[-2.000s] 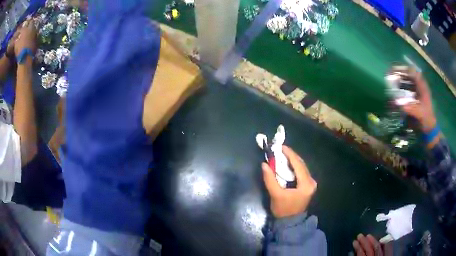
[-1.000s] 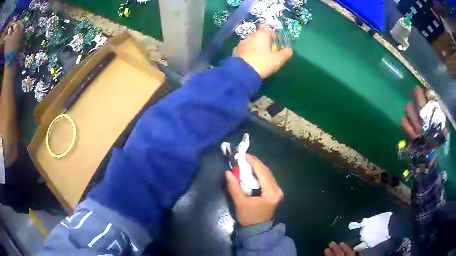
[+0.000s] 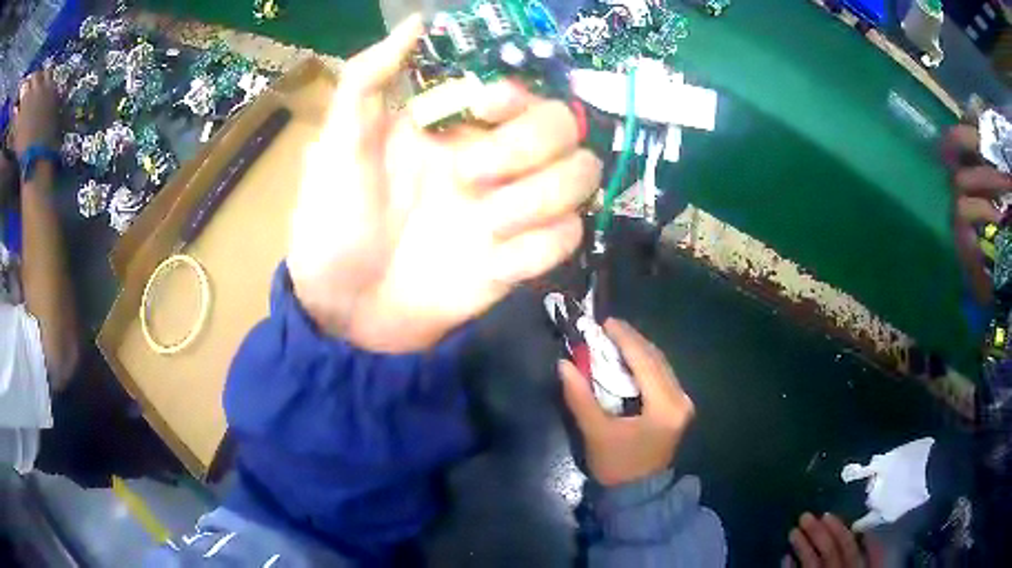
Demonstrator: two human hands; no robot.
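My left hand (image 3: 444,211) is raised close to the camera, large and blurred, its fingers closed around a wired circuit board assembly (image 3: 488,39). The green board shows above the fingers. A white plastic part (image 3: 655,98) hangs at the right of the hand, with green and white wires and dark parts below it. My right hand (image 3: 633,416) is low over the dark bench and holds hand cutters (image 3: 599,361) with red handles wrapped in white. Their tips point up, just below the dangling wires; I cannot tell whether they touch.
A cardboard tray (image 3: 261,266) with a yellow ring (image 3: 175,304) and a dark stick (image 3: 235,178) lies at left. Assemblies (image 3: 627,31) are on the green belt (image 3: 777,144). White scrap (image 3: 897,483) lies at lower right. Other people's hands show at left, right and bottom right.
My left hand was at the pile on the belt; it has come back towards the camera with an assembly in it. My right hand still holds the cutters, slightly further right in the picture.
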